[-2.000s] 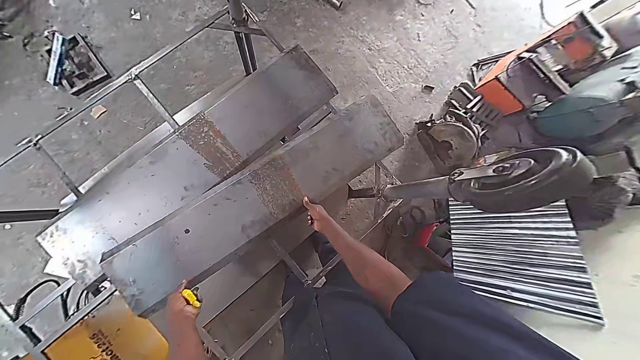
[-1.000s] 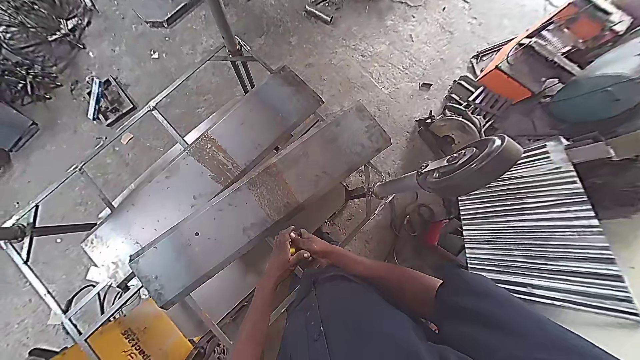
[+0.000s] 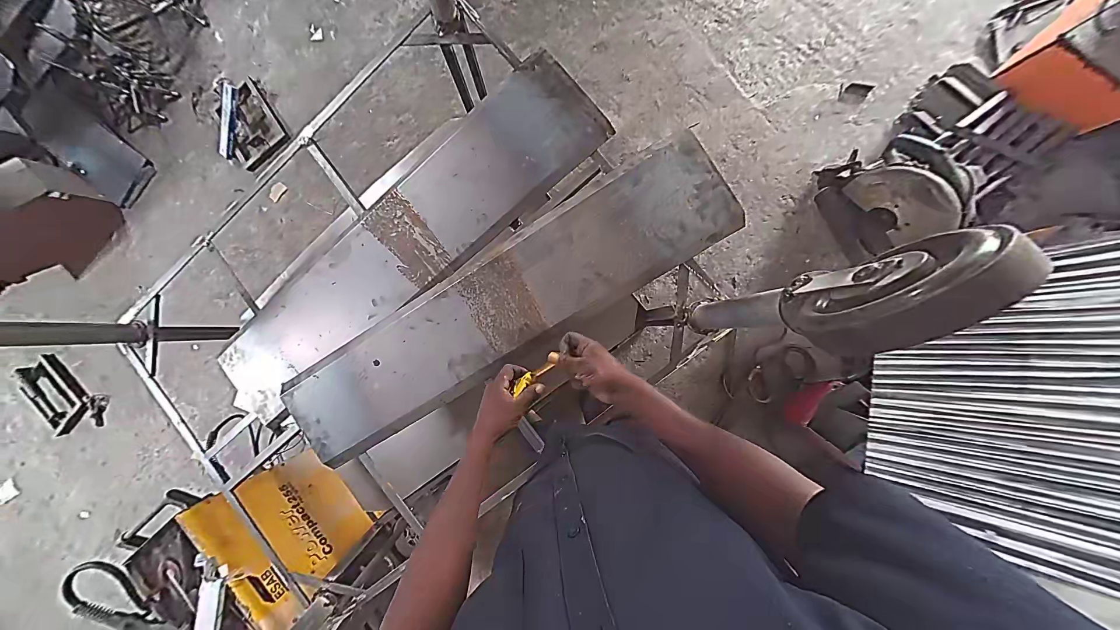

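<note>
Near my body, my left hand (image 3: 507, 401) grips a small yellow tape measure (image 3: 522, 384). My right hand (image 3: 595, 367) pinches the yellow end that reaches out from it, with fingers close together. Just beyond both hands lies a long grey steel channel (image 3: 411, 367) with a rusty band across its middle. A second similar steel channel (image 3: 499, 166) lies behind it, at a slight angle, its own rusty band roughly in line. Both rest on a welded metal frame (image 3: 337, 175). Part of another flat sheet (image 3: 429, 451) shows beneath the nearer channel.
A caster wheel (image 3: 910, 289) on a steel post juts out at right, beside a stack of metal strips (image 3: 997, 394). A chop saw (image 3: 906, 201) stands behind it. A yellow ESAB welding machine (image 3: 289, 525) is at lower left. Metal scraps (image 3: 57, 394) lie on the floor.
Two seconds ago my hands were apart along the nearer channel's edge, the left with the yellow tool. They have since come together in front of my body, both now on it.
</note>
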